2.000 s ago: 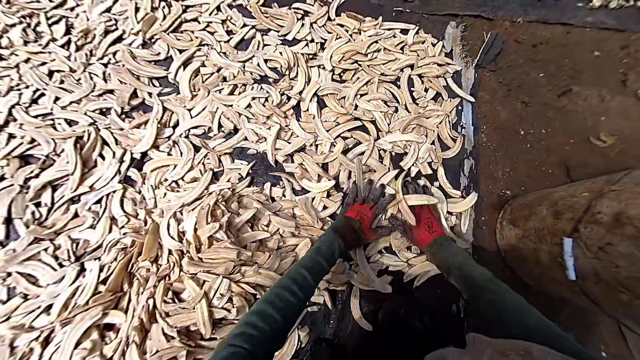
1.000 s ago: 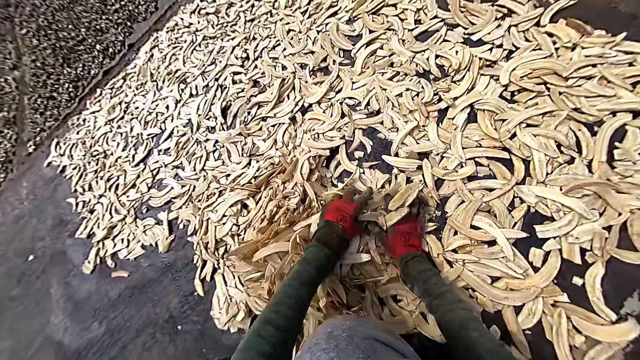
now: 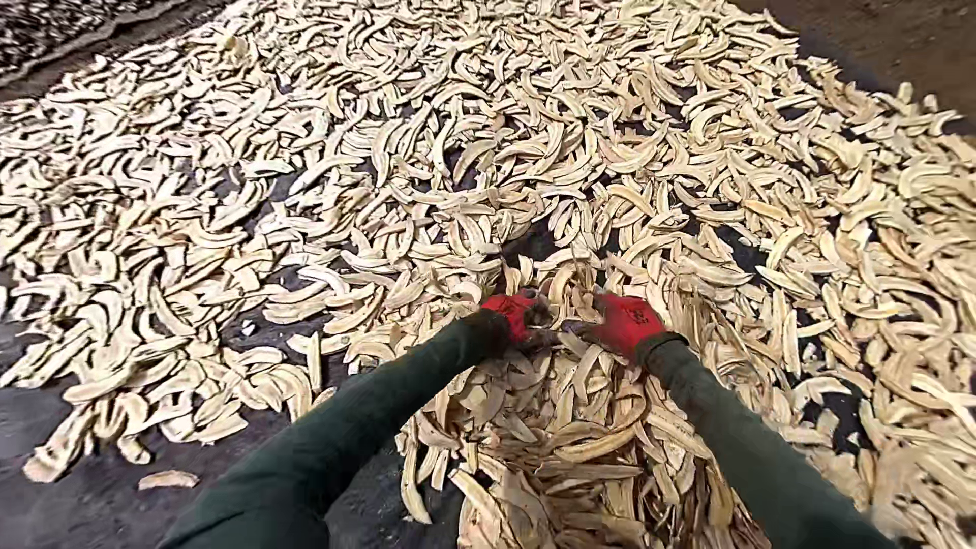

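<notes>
Pale, curved dried slices, which look like banana or plantain, lie thickly over a dark sheet [image 3: 46, 412]. My left hand [image 3: 522, 316], in a red glove with dark fingers, is among the slices [image 3: 564, 290] near the middle of the view. My right hand [image 3: 618, 324], gloved alike, is just to its right, with several slices between the two. The fingertips of both hands are partly hidden, and whether either grips a slice cannot be told. Below the hands, a denser heap of slices [image 3: 587, 442] reaches the bottom edge.
One loose slice [image 3: 168, 479] lies apart on the sheet at lower left. Brown ground [image 3: 907, 38] shows at the top right. A separate spread of small dark pieces [image 3: 53, 30] is at the top left, beyond a ridge-like edge.
The view has swung strongly between frames. Both hands stay close together among the slices; the gap between them looks narrower now than one second ago.
</notes>
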